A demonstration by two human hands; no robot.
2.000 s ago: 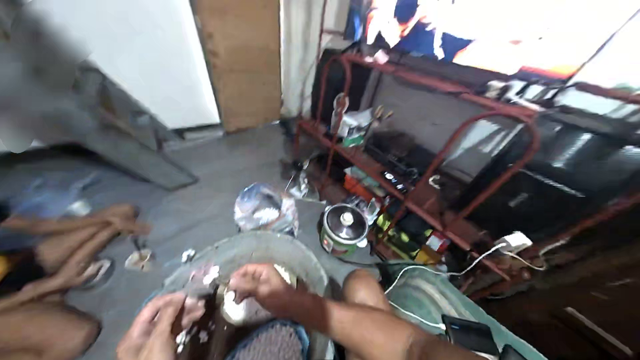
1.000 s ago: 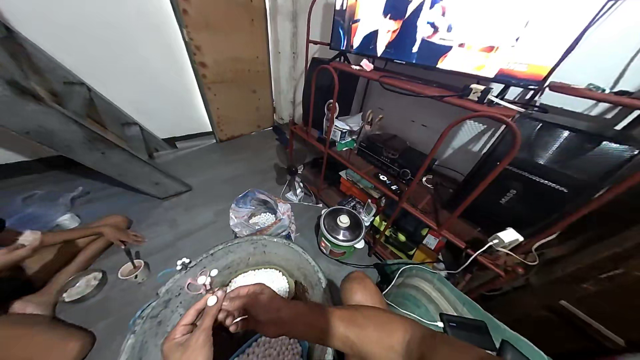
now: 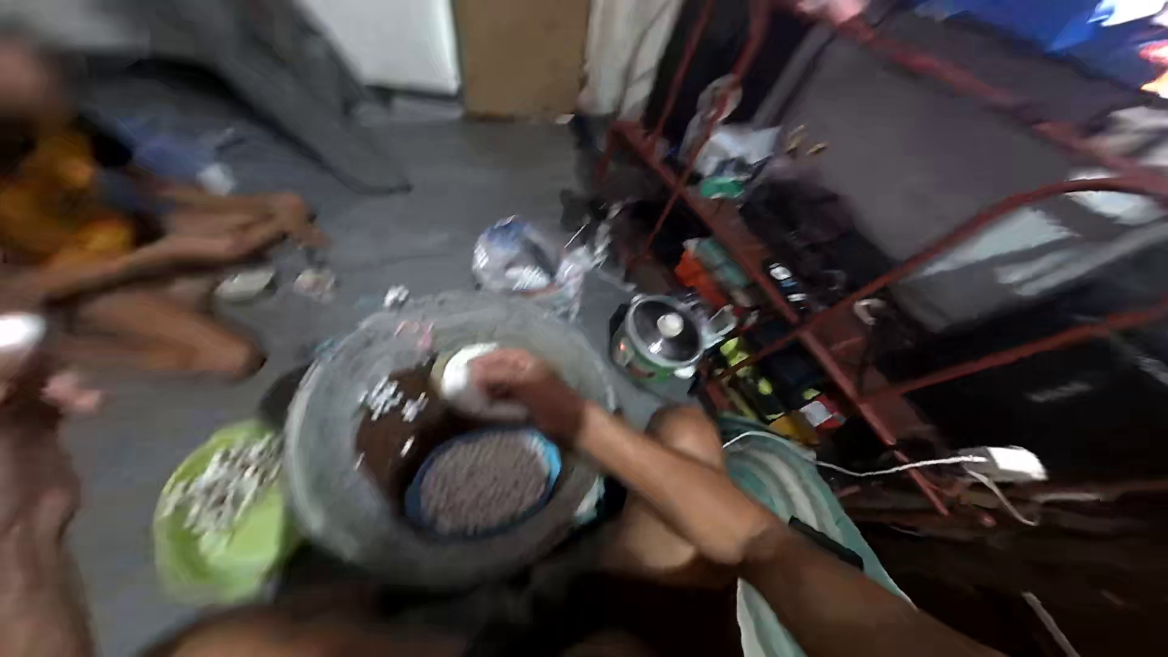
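Note:
My right hand [image 3: 516, 376] reaches over the large grey basin and touches or hovers over a round container of white pieces [image 3: 470, 379]; blur hides whether its fingers hold anything. My left hand cannot be made out. Inside the basin [image 3: 319, 484], a blue-rimmed container [image 3: 484, 482] of small greyish-brown pieces sits nearer to me. Loose white pieces [image 3: 383, 399] lie on the dark surface beside them, and small pink items [image 3: 415, 336] rest toward the far left rim.
A green bowl [image 3: 242, 547] with whitish pieces stands left of the basin. Another person [image 3: 201, 237] sits at the left; a blurred limb crosses the left edge. Beyond the basin are a plastic bag [image 3: 516, 255], a rice cooker [image 3: 662, 338] and a red metal rack [image 3: 839, 365].
My hands were together over the basin; now my right hand is at the white pieces and my left is no longer discernible. The view has swung left and down, showing the green bowl.

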